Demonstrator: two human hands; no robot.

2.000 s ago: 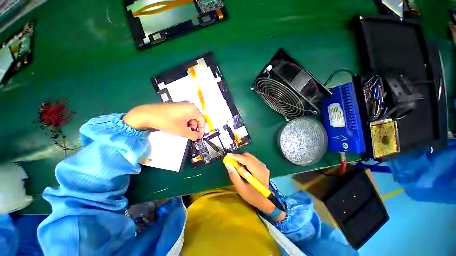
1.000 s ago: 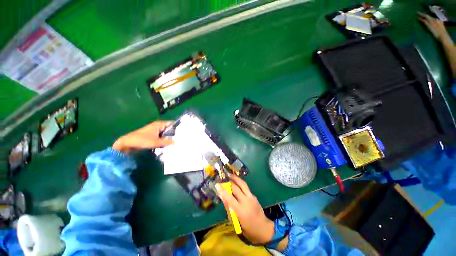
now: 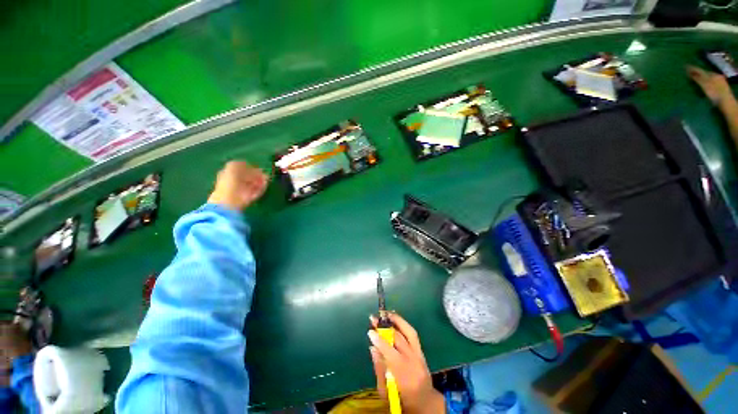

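My right hand (image 3: 405,361) holds the yellow soldering iron (image 3: 391,364) near the bench's front edge, its dark tip pointing away from me above the green surface. My left hand (image 3: 240,184) is stretched far forward, beside the left edge of an opened tablet (image 3: 324,162) with an orange strip. Its fingers look curled and blurred; whether it touches the tablet or holds anything cannot be told. Another opened tablet (image 3: 421,145) with a pale pack on it lies to the right, further back.
More tablets lie at left (image 3: 125,212) and back right (image 3: 595,81). A fan (image 3: 434,232), round speckled grey thing (image 3: 481,305), blue soldering station (image 3: 526,263), sponge (image 3: 592,283) and black trays (image 3: 599,149) stand right. A white roll (image 3: 71,380) is at left. Other people's hands show at both sides.
The tablet with the white pack that was under my hands is gone from there; one like it now lies at the back. My left hand has moved forward; the iron is off the work.
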